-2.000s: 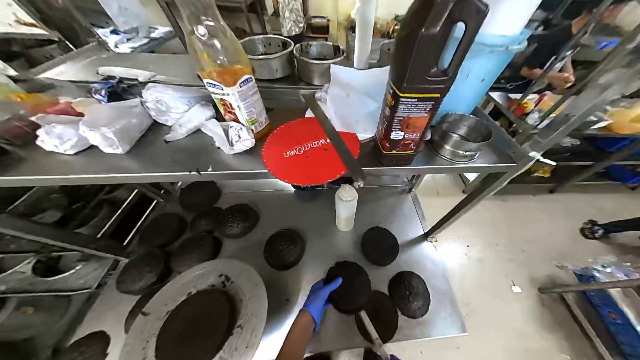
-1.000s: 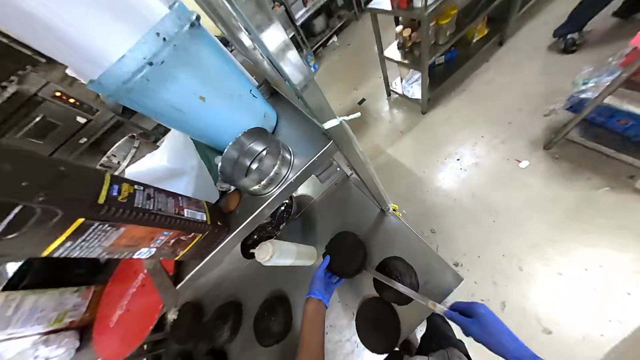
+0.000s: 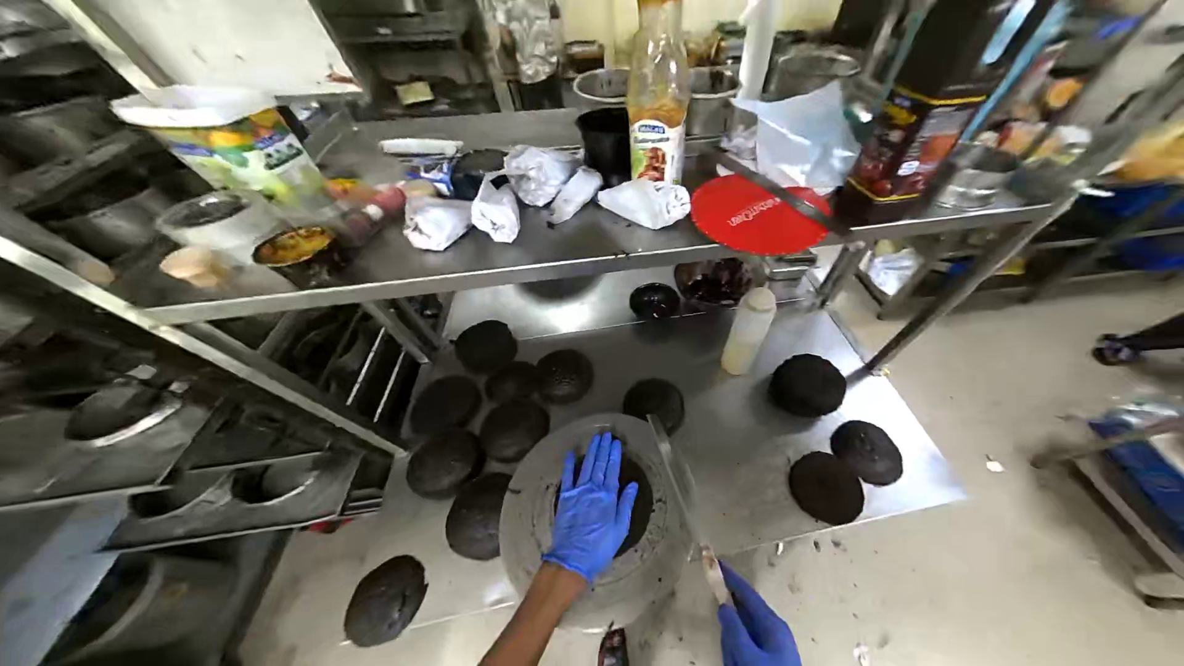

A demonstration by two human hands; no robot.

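Observation:
My left hand [image 3: 592, 513], in a blue glove, lies flat with its fingers extended on a dark round cake layer [image 3: 636, 499]. That layer rests on a round metal turntable [image 3: 536, 527] at the front edge of a steel table. My right hand [image 3: 754, 620], also gloved in blue, grips the handle of a long-bladed knife [image 3: 680, 472]; the blade passes over the turntable's right side, beside the cake. Several dark round cakes [image 3: 514, 430] lie left of the turntable. To the right are more, one [image 3: 807, 385] near a squeeze bottle [image 3: 748, 331] with pale liquid.
A steel shelf [image 3: 518, 268] spans above the table's back. On it stand a glass bottle [image 3: 659, 120], a red round board [image 3: 760, 215] with a metal blade across it, wrapped white piping bags [image 3: 645, 203] and a large dark jug [image 3: 911, 139]. A slanted metal post [image 3: 980, 268] rises at the right.
My left hand has moved from a cake at the table's right side onto the one on the turntable. The knife has come over to the turntable with my right hand. The view has swung back left.

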